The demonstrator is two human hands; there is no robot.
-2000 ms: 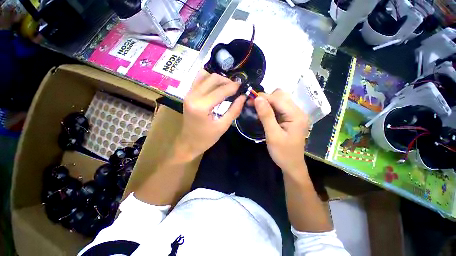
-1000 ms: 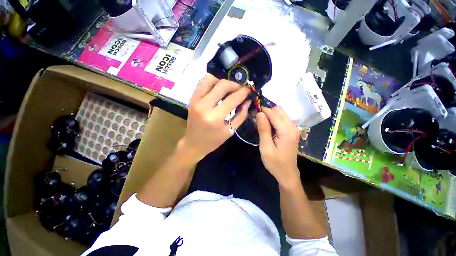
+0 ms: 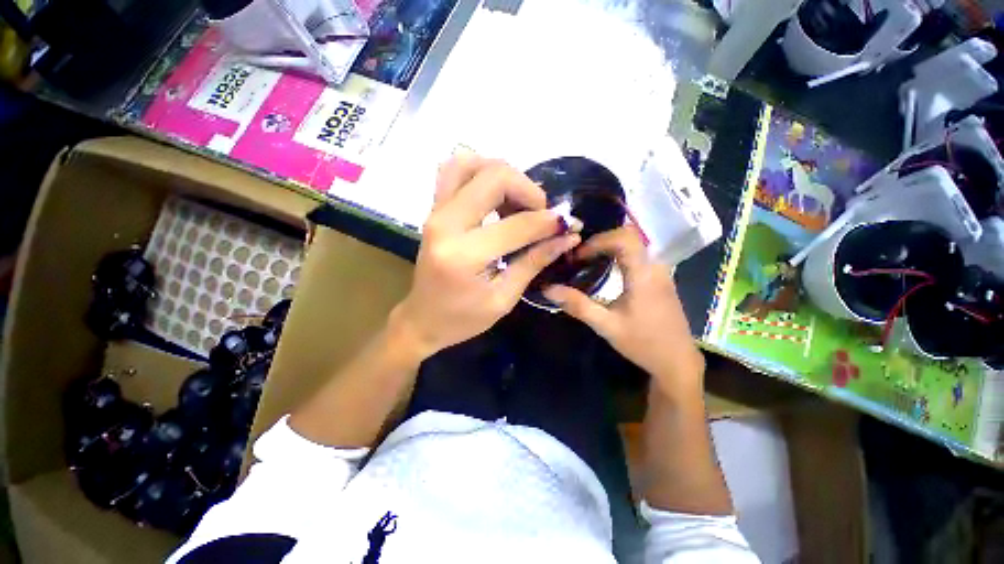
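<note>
A black round shell (image 3: pixel 578 180) sits at the near edge of the white work mat, tilted over a white camera housing (image 3: pixel 608 289) that shows only as a thin rim. The housing's bracket arm (image 3: pixel 674 209) lies to the right. My left hand (image 3: pixel 479 253) is at the shell's left side, its fingertips pinching a small pale wire connector plug (image 3: pixel 564 212). My right hand (image 3: pixel 644 308) is at the lower right, its thumb and fingers curled on the housing's rim. My fingers hide most of the wires and the join.
A brown parts carton (image 3: pixel 341 320) at left holds black balls (image 3: pixel 165 441) and a divider tray (image 3: pixel 226 275). Pink printed cardboard (image 3: pixel 264 121) lies behind it. At right, part-finished units (image 3: pixel 881 275) with red wires stand by a cartoon mat (image 3: pixel 848 364). A second carton (image 3: pixel 820 474) is below.
The open black shell with its motor has left the mat's middle; a black shell now lies over the housing. My right hand has spread from the wires to the housing's rim.
</note>
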